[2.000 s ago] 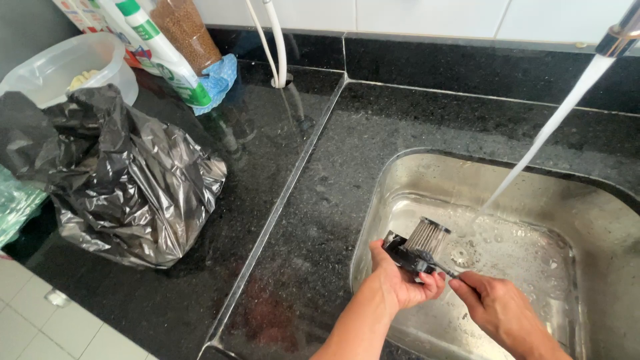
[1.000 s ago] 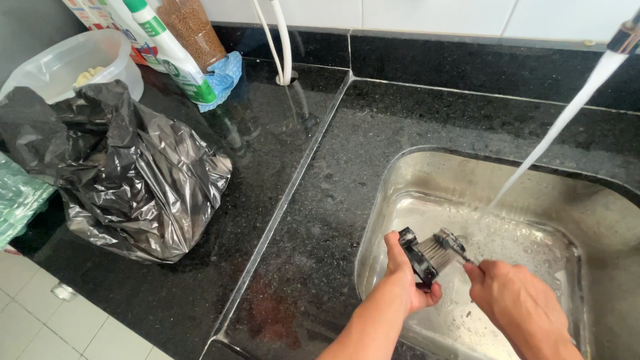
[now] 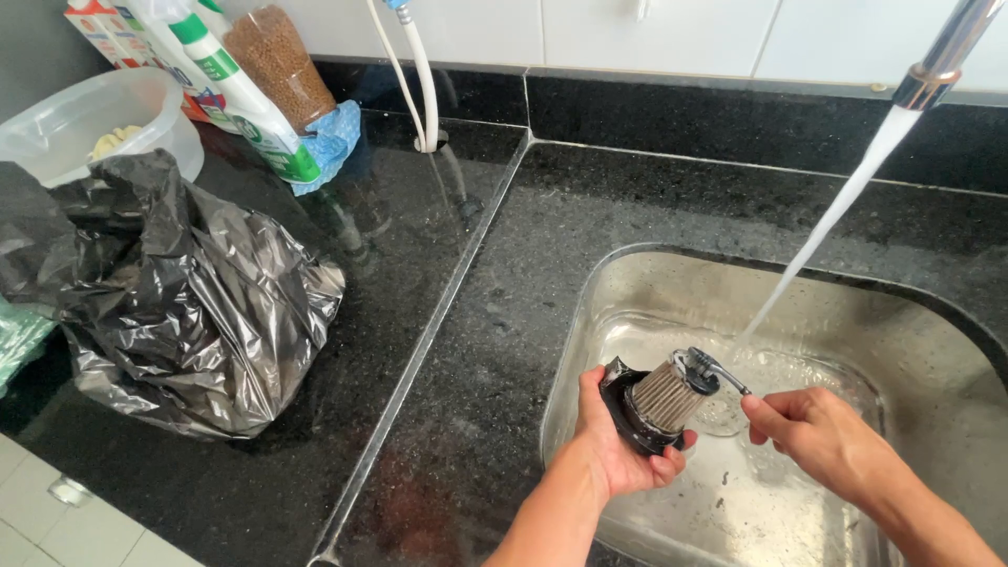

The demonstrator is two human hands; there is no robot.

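Note:
My left hand (image 3: 626, 449) grips the black base of a pleated cylindrical filter (image 3: 668, 395), held tilted over the steel sink (image 3: 913, 315). The filter's beige pleats face up, and its black end cap points to the upper right. Between the thumb and fingers of my right hand (image 3: 803, 433) is the handle of a small dark brush (image 3: 723, 372), probably a toothbrush. Its head lies against the filter's end cap. Behind the filter, water (image 3: 827, 220) runs from the chrome faucet (image 3: 929, 79) into the sink.
A black plastic bag (image 3: 205, 315) sits on the dark stone counter (image 3: 441, 236) at left. Behind it are a clear plastic tub (image 3: 177, 118), a white and green bottle (image 3: 236, 94), a bag of brown pellets (image 3: 279, 67) and a blue cloth (image 3: 335, 146). White hoses (image 3: 425, 87) enter the counter.
The filter has turned in my left hand, its end cap now pointing to the upper right. The brush head has moved from the pleats to the end cap. The water keeps running.

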